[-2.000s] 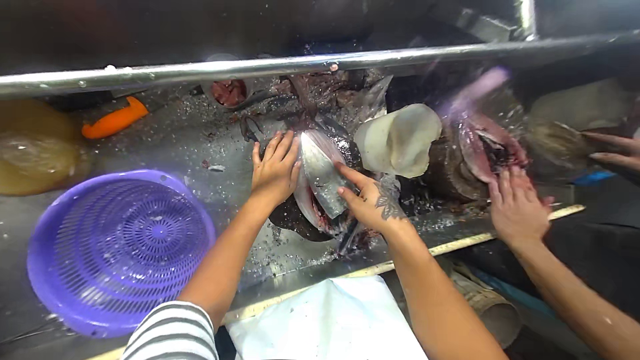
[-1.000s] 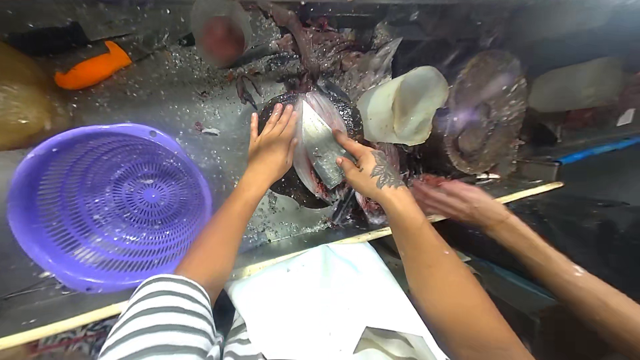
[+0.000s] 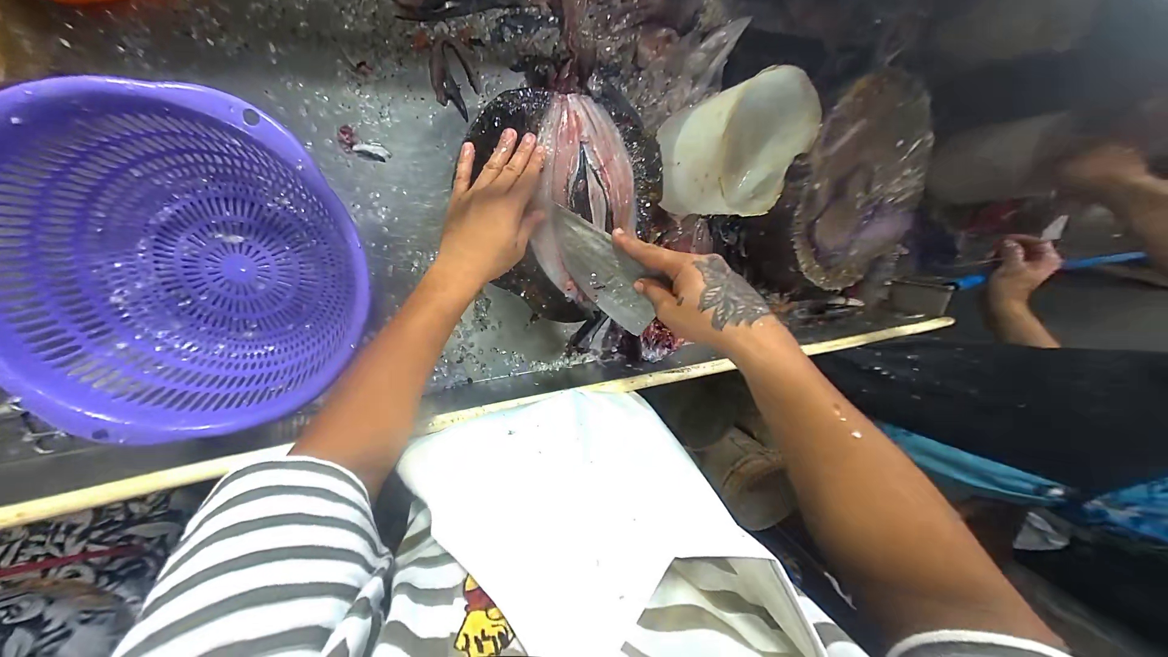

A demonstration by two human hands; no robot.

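Note:
A fish [image 3: 607, 151] with dark outer skin and pale pink flesh lies on the metal work surface, slit along its middle. Flat on its left side rests my left hand [image 3: 493, 205], fingers spread, holding nothing. My right hand [image 3: 689, 287] grips a knife with a broad metal blade [image 3: 598, 265]; the handle is hidden in the fist. The blade lies slanted over the lower part of the fish, its tip near the slit and close to my left thumb.
A purple plastic basket [image 3: 351, 274] stands at left. A translucent plastic container [image 3: 721, 151] lies right of the fish, beside a round brownish object [image 3: 862, 182]. Fish scraps [image 3: 452, 78] lie behind. A co-worker's hands [image 3: 1027, 265] are at far right. A pale rail [image 3: 849, 340] edges the surface.
The fish now shows a slit in its middle with the blade lying lower across it. The co-worker's hand, close to my right hand a second ago, has moved away to the right.

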